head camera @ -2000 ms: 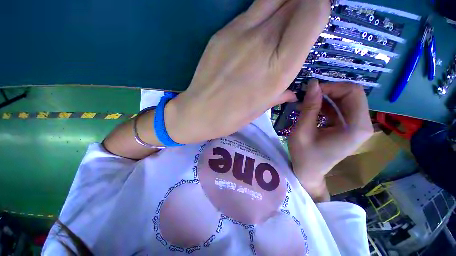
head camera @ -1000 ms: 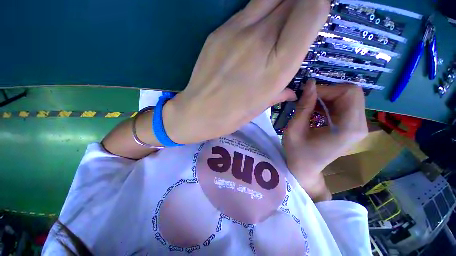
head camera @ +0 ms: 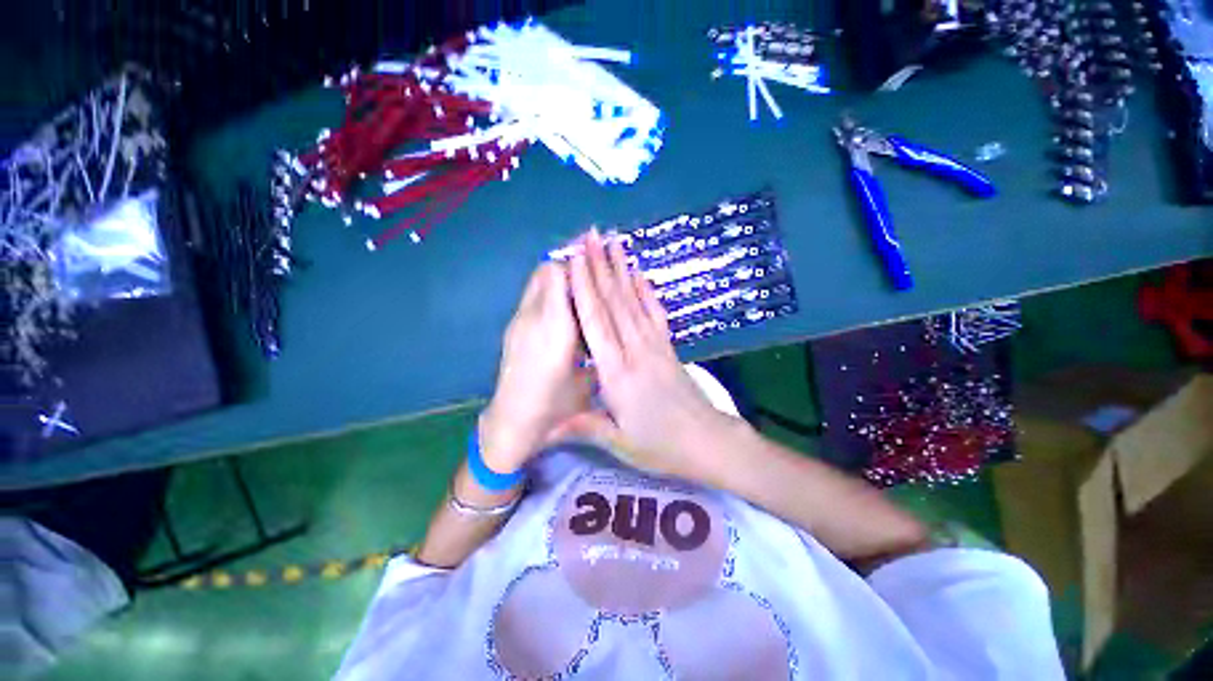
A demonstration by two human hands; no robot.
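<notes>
A dark circuit board panel [head camera: 745, 266] with rows of silver and white parts lies flat near the bench's front edge. My left hand [head camera: 535, 359], with a blue wristband, and my right hand [head camera: 641, 366] meet in a peak at the panel's left end. Their straightened fingers are close together and cover that end. A small white piece shows by the fingertips; whether either hand grips it is unclear.
White flat cables [head camera: 572, 107] and red wire leads [head camera: 386, 140] lie beyond the panel. Blue-handled cutters [head camera: 871, 213] are open at right, near short white cables [head camera: 758, 87]. Board strips [head camera: 1080, 120] lie far right. A black tray [head camera: 120, 366] holds a clear bag at left.
The view has pulled back to show more bench. My hands have come together with fingers extended. The pale strip seen in my right hand is no longer visible there.
</notes>
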